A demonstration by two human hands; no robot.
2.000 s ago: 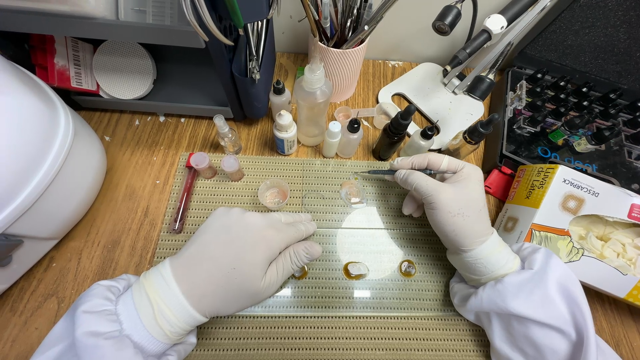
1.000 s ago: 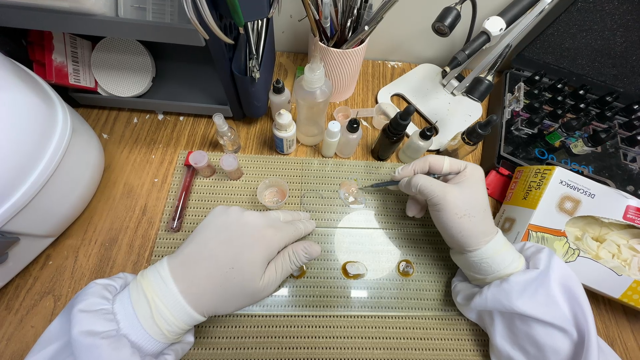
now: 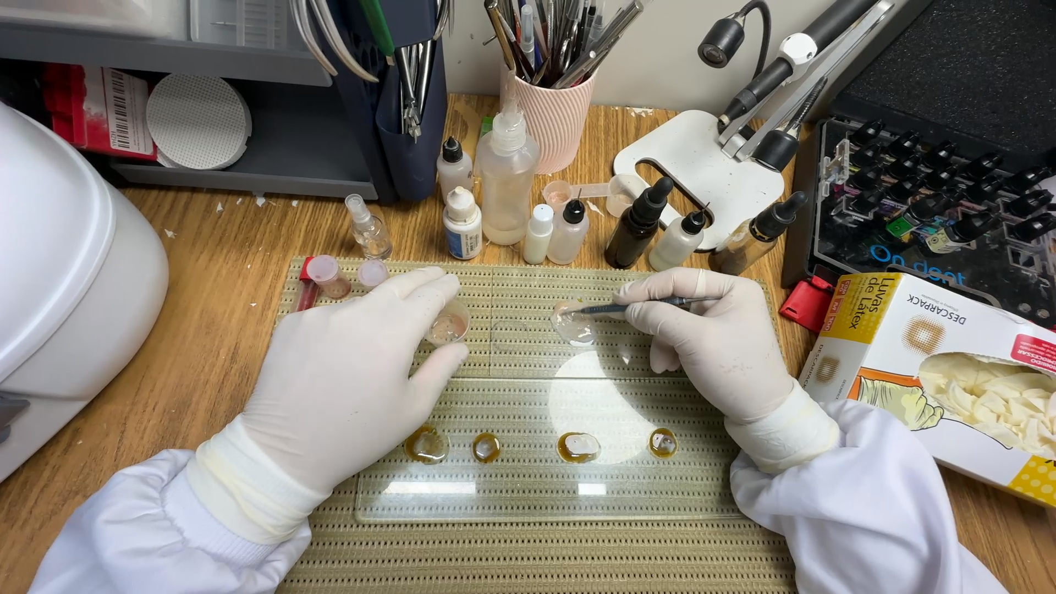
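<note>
My gloved right hand holds a thin dark-handled instrument, its tip at a small clear dish on the perforated mat. My gloved left hand has its thumb and fingers apart around the near side of a small clear cup with pinkish material; whether the fingertips touch it I cannot tell. Below both hands, a glass plate bears several amber drops with pale pieces, among them one amber drop near a bright light spot and another beside my left wrist.
Dropper bottles and a squeeze bottle line the mat's far edge. Behind them stands a pink cup of instruments. A white lamp base is at back right, with a latex glove box nearer. A white machine stands left.
My left hand has moved from the glass plate up and left to the small cup, baring the left amber drops. The instrument in my right hand has moved left, its tip now at the dish.
</note>
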